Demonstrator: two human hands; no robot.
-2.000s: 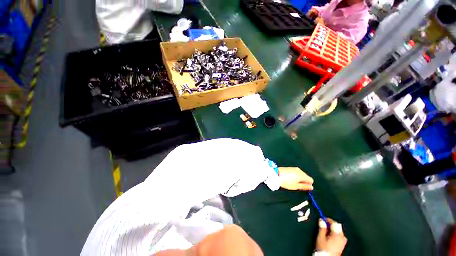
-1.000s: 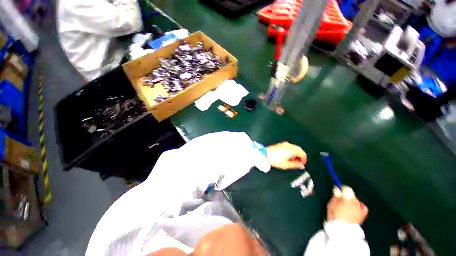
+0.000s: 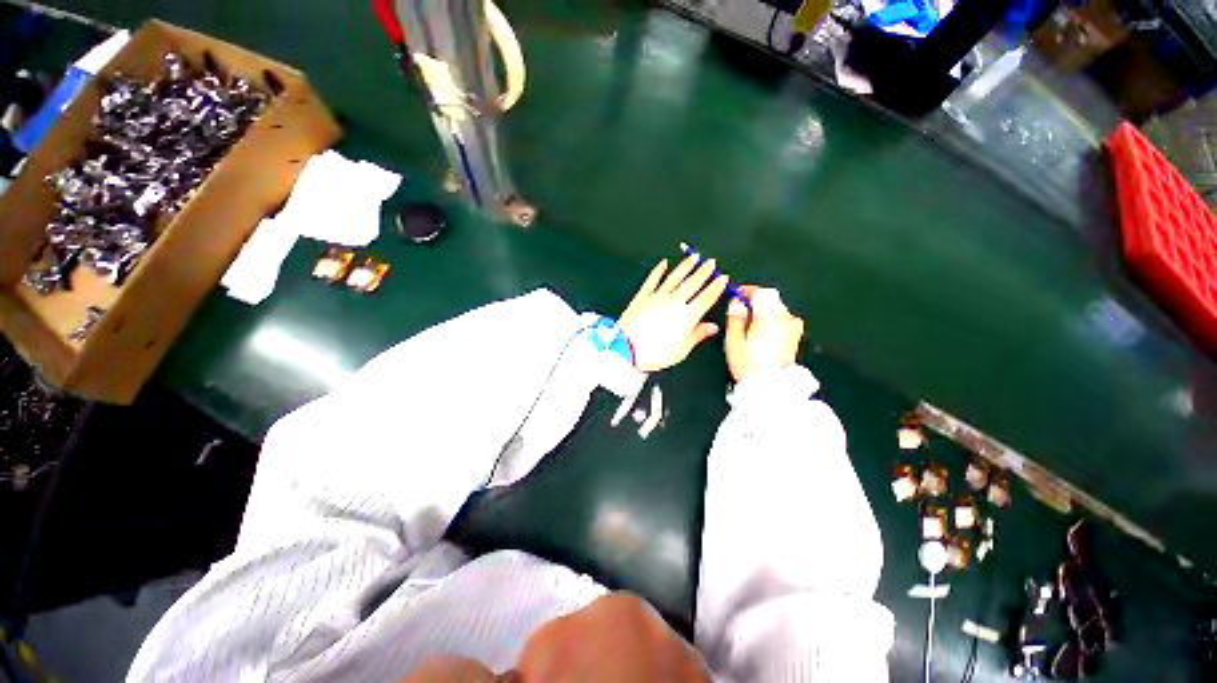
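Observation:
The slim blue hand tool (image 3: 733,290) lies between my two hands over the green bench, its pale tip pointing up and left. My right hand (image 3: 763,334) holds its lower end in the fingertips. My left hand (image 3: 671,318) is spread with its fingers apart beside the tool, fingertips near the shaft; nothing shows in it. Short white strips (image 3: 650,412) lie on the bench just below my left hand. A light-blue wrist strap (image 3: 610,338) with a thin cord is on my left wrist.
A cardboard box (image 3: 220,214) of metallic parts is at left, with white wipes (image 3: 316,214), a black disc (image 3: 422,222) and two flex modules (image 3: 364,275) beside it. A metal post (image 3: 461,120) stands at the back. More modules (image 3: 934,520) and dark parts (image 3: 1084,600) lie at right.
The view has swung right, bringing the modules at right into view. My left hand has opened from curled fingers and my hands are closer together. The tool stays in my right hand.

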